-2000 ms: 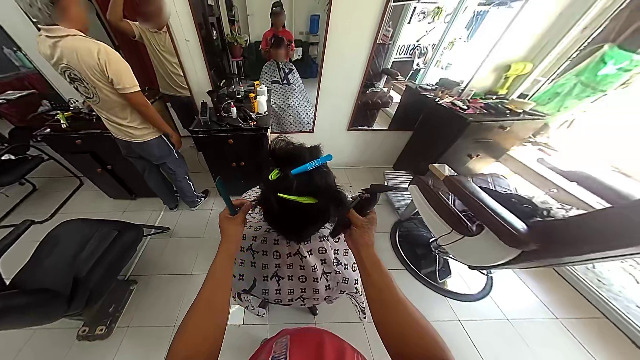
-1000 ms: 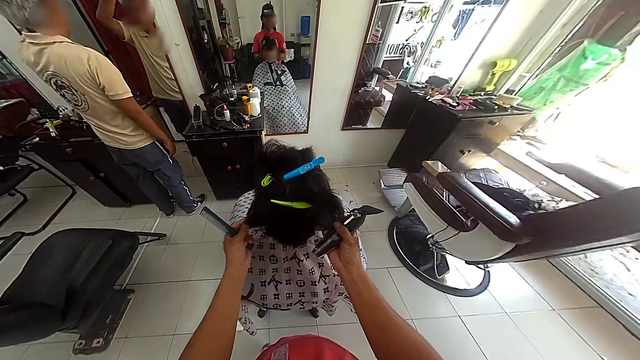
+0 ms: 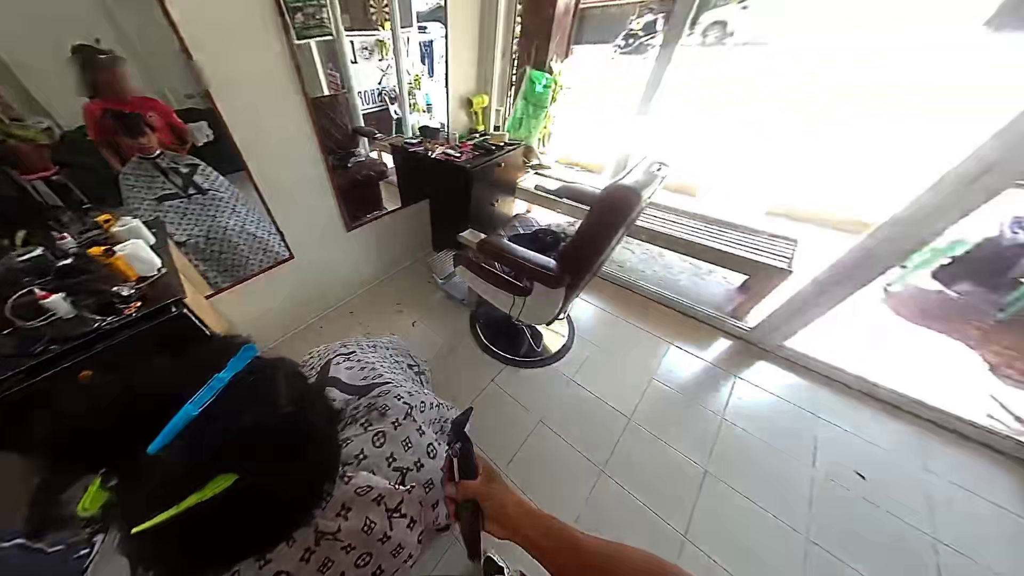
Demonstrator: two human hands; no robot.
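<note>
At the lower middle, my right hand point(image 3: 484, 500) is closed around black hair clippers point(image 3: 462, 456), held upright beside the patterned barber cape point(image 3: 384, 448) of a seated person. That person's dark hair point(image 3: 272, 448) fills the lower left. A blue hair clip point(image 3: 204, 398) lies across the hair, with a yellow-green clip point(image 3: 186, 502) below it and another green clip point(image 3: 94, 496) at the left side. My left hand and the comb do not show in this frame.
A bottle-laden black counter point(image 3: 192, 300) stands at the left, under a mirror point(image 3: 240, 200). Farther off are a brown barber chair point(image 3: 520, 264) on a round base, a black cabinet point(image 3: 472, 188) holding tools, and a slatted bench point(image 3: 704, 232) by the glass front. Pale tiles point(image 3: 640, 448) cover the floor.
The view has swung strongly to the right. My left hand with the comb has left the view. The clippers, beside the hair a second ago, are now out to the right by the cape.
</note>
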